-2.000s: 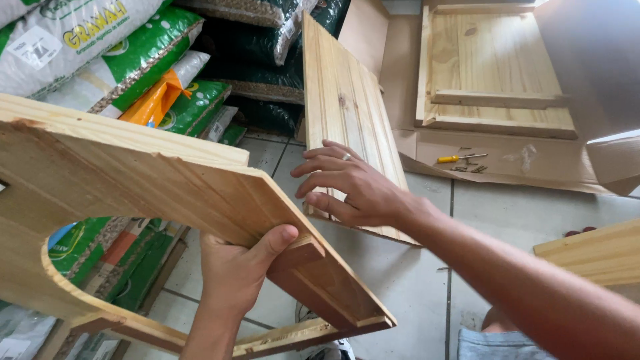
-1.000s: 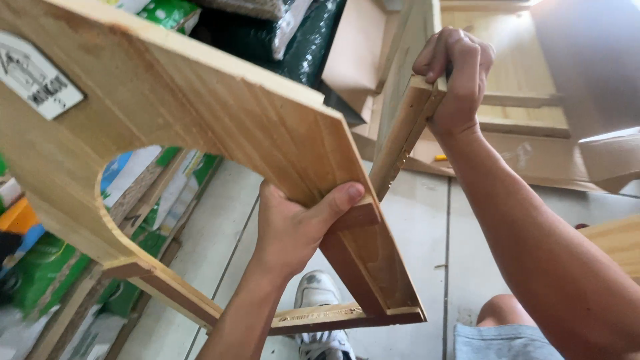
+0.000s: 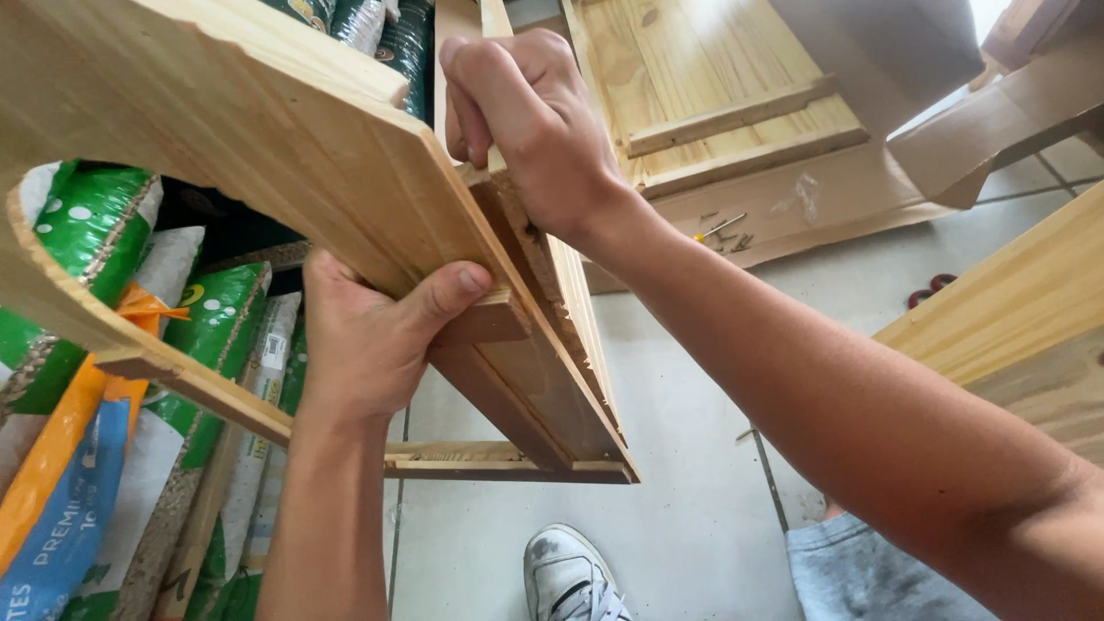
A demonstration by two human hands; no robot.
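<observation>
My left hand (image 3: 388, 336) grips the battened edge of a pine panel with an arched opening (image 3: 345, 181), thumb on the near face. The panel stands tilted across the left of the view. Just behind its right edge, my right hand (image 3: 535, 129) is closed on the top of a second pine panel (image 3: 569, 293), seen nearly edge-on. The two panels lie close along that edge; whether they touch all the way down cannot be told. My right fingertips are partly hidden.
Stacked plastic bags (image 3: 216, 328) fill the left side. Another pine panel with battens (image 3: 733, 112) lies on cardboard at the upper right, near a yellow-handled screwdriver (image 3: 711, 233) and several screws. A pine board (image 3: 1018, 302) is at right. A shoe (image 3: 569, 569) stands on the tiled floor.
My right hand was spread over the second panel's face, then took hold of its upper end. That panel has come up against or near the arched panel's edge.
</observation>
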